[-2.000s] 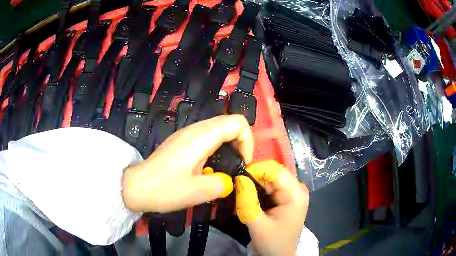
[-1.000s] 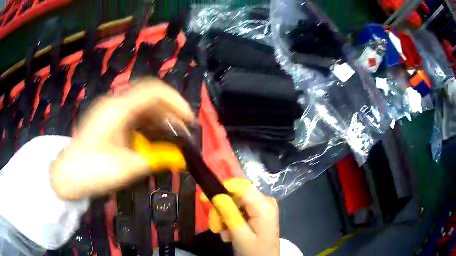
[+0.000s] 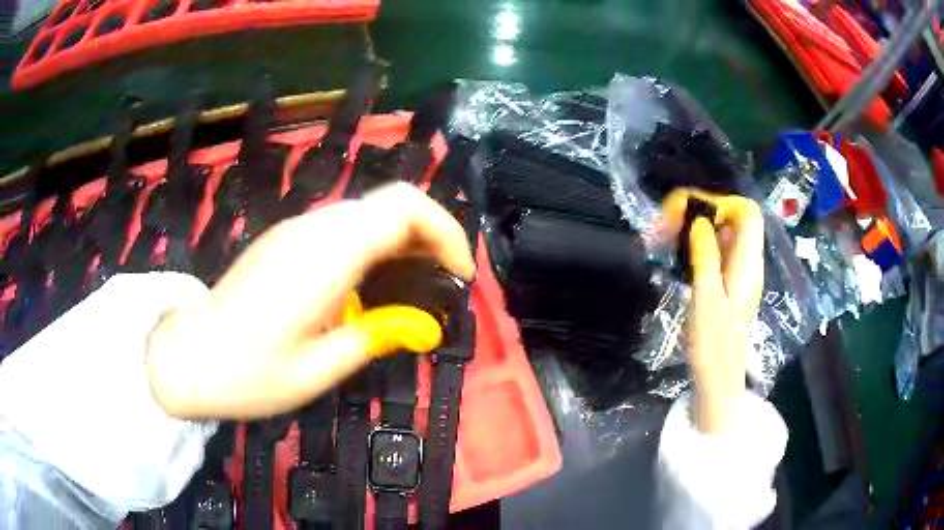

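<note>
My left hand (image 3: 311, 300), with a yellow-orange cot on the thumb, is curled around a dark watch body (image 3: 406, 282) above the tray; my fingers partly hide it. My right hand (image 3: 721, 280), in yellow-orange finger cots, pinches a short black piece (image 3: 696, 230), seemingly a watch strap, over the clear bags. Strapped watches (image 3: 394, 460) lie in overlapping rows across the red-orange compartment tray (image 3: 507, 419).
A thick black strap bundle (image 3: 574, 271) in clear plastic bags (image 3: 642, 119) lies right of the tray. Another red tray (image 3: 197, 29) is at the upper left, beyond a brown-edged board (image 3: 300, 104). Blue, red and orange clutter (image 3: 818, 176) is at the right.
My right hand has moved away from my left, up and right to over the bags. My left hand keeps its grip above the tray. The camera view has shifted.
</note>
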